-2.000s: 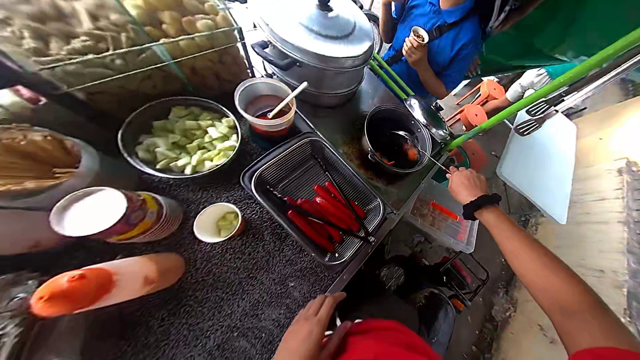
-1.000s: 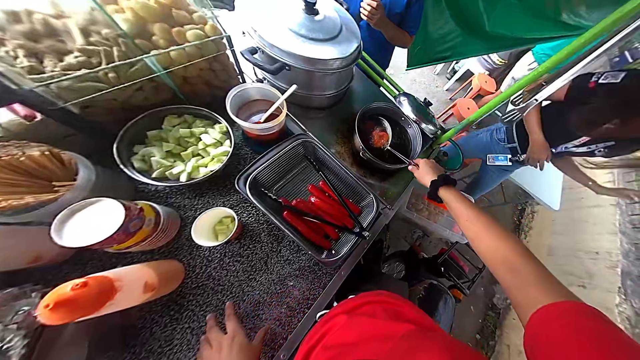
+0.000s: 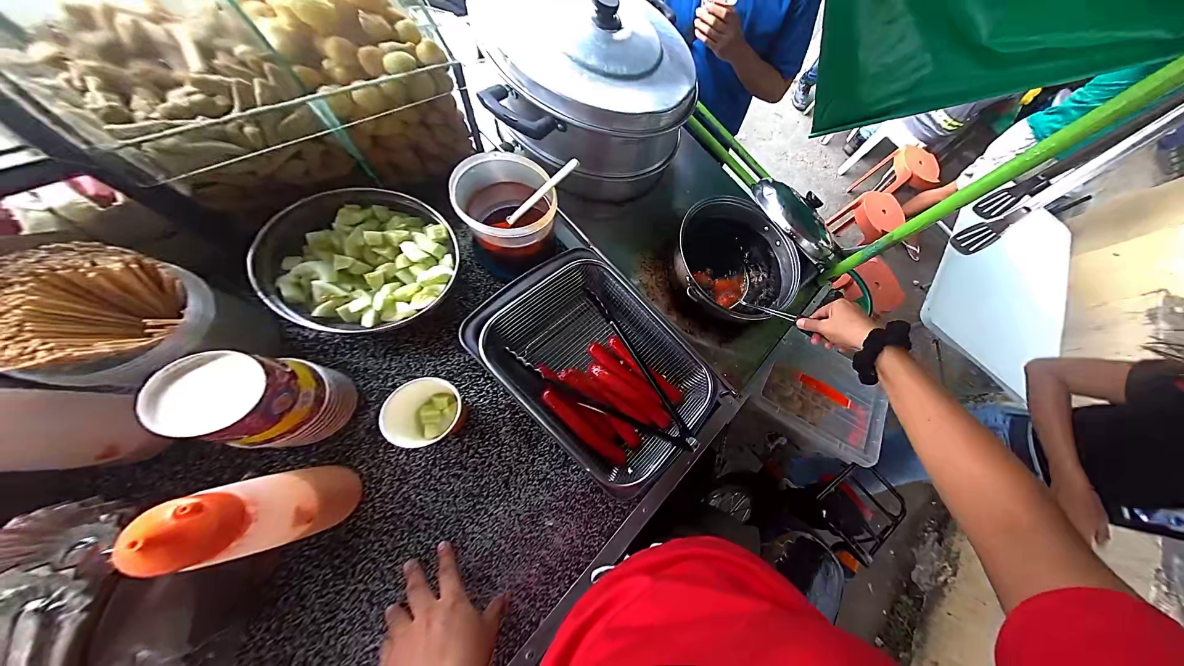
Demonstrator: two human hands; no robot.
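My right hand [image 3: 837, 326], with a black scrunchie at the wrist, grips the handle of a metal skimmer [image 3: 760, 309]. The skimmer's head is down in a dark cooking pot [image 3: 788, 250], among orange-red pieces of food [image 3: 721, 289]. My left hand [image 3: 442, 615] rests with spread fingers on the speckled counter [image 3: 370, 536], holding nothing. Ahead of it is a black wire-lined tray [image 3: 481, 338] with red sausages [image 3: 578, 425] and black tongs [image 3: 638, 365]. A paper cup [image 3: 398, 416] with diced cucumber stands left of the tray.
Behind are a bowl of cut cucumber [image 3: 370, 268], a sauce tub [image 3: 504, 171] with a spoon and an aluminium steamer [image 3: 610, 83]. Skewers [image 3: 83, 301], stacked paper cups [image 3: 305, 402] and a squeeze bottle [image 3: 240, 518] stand left. A green pole [image 3: 999, 176] slants past the pot. People stand beyond.
My left hand has moved from the counter's front edge to farther left on the counter. Orange-red food lifted above the pot one second ago is now down inside it.
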